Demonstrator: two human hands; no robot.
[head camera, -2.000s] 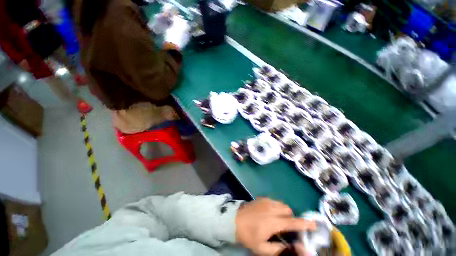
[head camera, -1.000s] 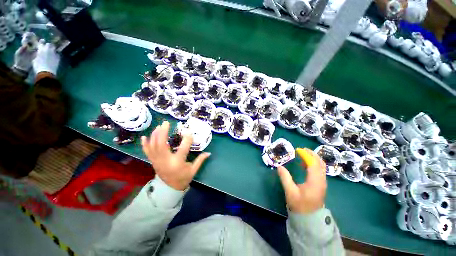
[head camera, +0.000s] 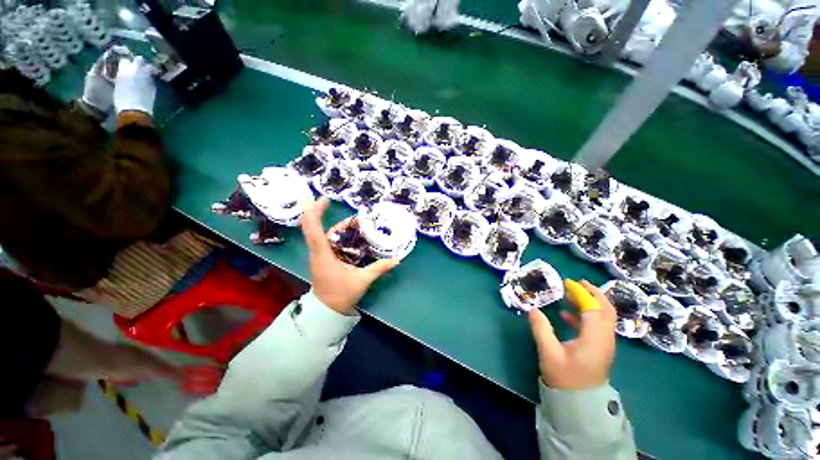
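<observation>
My left hand (head camera: 340, 274) reaches around a white housing (head camera: 390, 228) with dark parts and wires at its left side. Its thumb is at the housing's lower edge and its fingers are spread around the dark parts; whether it grips them is unclear. My right hand (head camera: 578, 346) has a yellow-handled tool (head camera: 583, 296) along its forefinger; no tip shows. Its thumb touches the lower edge of a single filled housing (head camera: 534, 285), which stands on the green bench (head camera: 450, 301) with its dark centre upward.
Filled housings (head camera: 459, 172) stand in long rows behind my hands. Overlapping white housings (head camera: 279, 194) with dangling dark boards lie at left. Stacked housings (head camera: 793, 346) are at far right. A grey post (head camera: 643, 85) rises behind. A gloved person works at upper left; a red stool (head camera: 160, 325) is lower left.
The view has swung from the left bench end to the rows. Since one second ago, my left hand has moved in around the white housing. My right hand stays by the single filled housing.
</observation>
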